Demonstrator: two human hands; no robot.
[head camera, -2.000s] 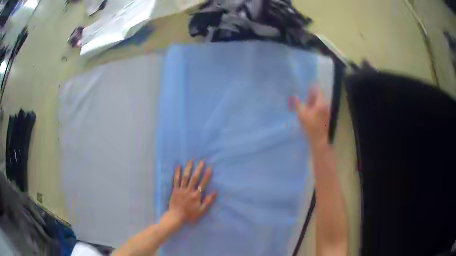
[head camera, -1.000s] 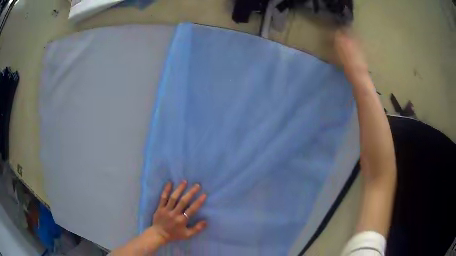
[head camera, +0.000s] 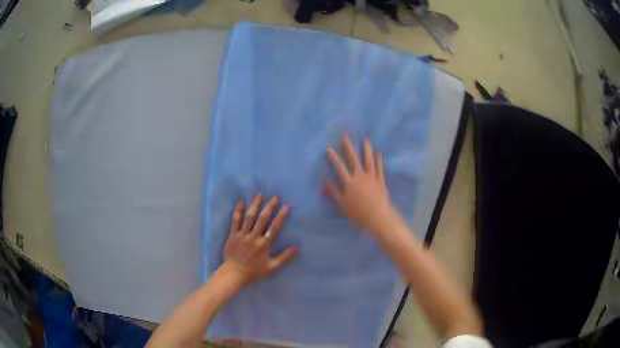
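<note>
A light blue panel (head camera: 292, 102) lies flat over a larger pale grey panel (head camera: 132, 163), which shows on its left and as a strip on its right. A black edge shows along the grey panel's right side. My left hand (head camera: 255, 238) lies flat with spread fingers on the lower left of the blue panel and holds nothing. My right hand (head camera: 360, 183) lies over the middle of the blue panel, fingers apart, slightly blurred, and holds nothing.
A black panel stack (head camera: 544, 217) with a curved edge lies at the right. Dark and grey scraps (head camera: 387, 10) lie at the far side. A white sheet (head camera: 126, 10) is at the top left. Black strips (head camera: 7, 136) are at the left edge. The cream table (head camera: 517, 61) shows around them.
My right hand has come from the far right corner back onto the middle of the blue panel. The blue panel's right edge lies further left than a second ago, showing more grey. My left hand stays on the cloth.
</note>
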